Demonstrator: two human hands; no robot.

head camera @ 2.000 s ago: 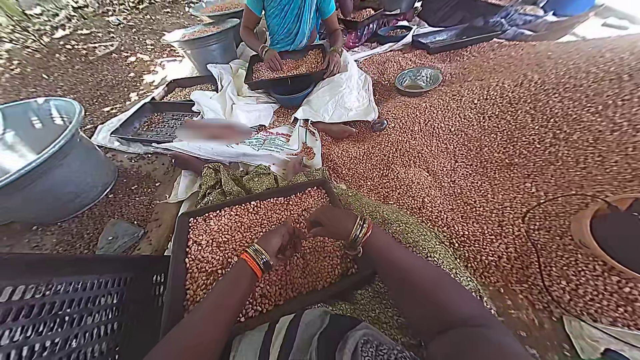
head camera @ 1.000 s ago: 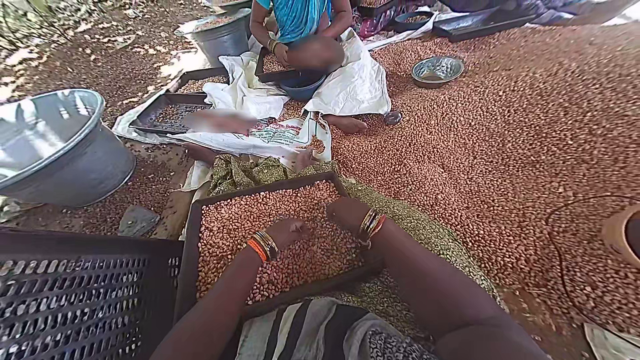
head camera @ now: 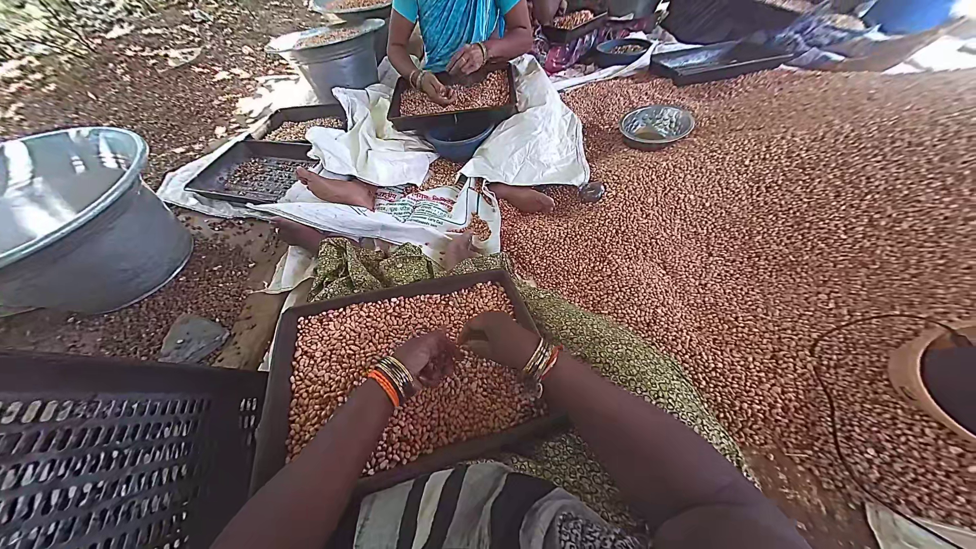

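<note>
A dark rectangular tray (head camera: 276,396) full of reddish-brown shelled nuts or seeds (head camera: 358,324) rests over my lap on patterned green cloth (head camera: 610,343). My left hand (head camera: 428,358) is just above the nuts near the tray's middle, fingers bent. Close beside it on the right, my right hand (head camera: 497,339) is curled downward, its fingertips near those of the left. The hands nearly meet. Whether either one pinches a nut is too small to tell. Bangles circle both wrists.
A large pile of the same nuts (head camera: 724,252) spreads to the right, with a metal bowl (head camera: 657,126) on it. A metal tub (head camera: 91,244) and a black perforated crate (head camera: 114,450) stand left. Opposite, a person (head camera: 457,38) has hands over another tray (head camera: 453,118). A round container (head camera: 907,366) lies far right.
My hands, apart over the tray a second ago, have come together near its middle. The person opposite has a tray held level, with both hands over it.
</note>
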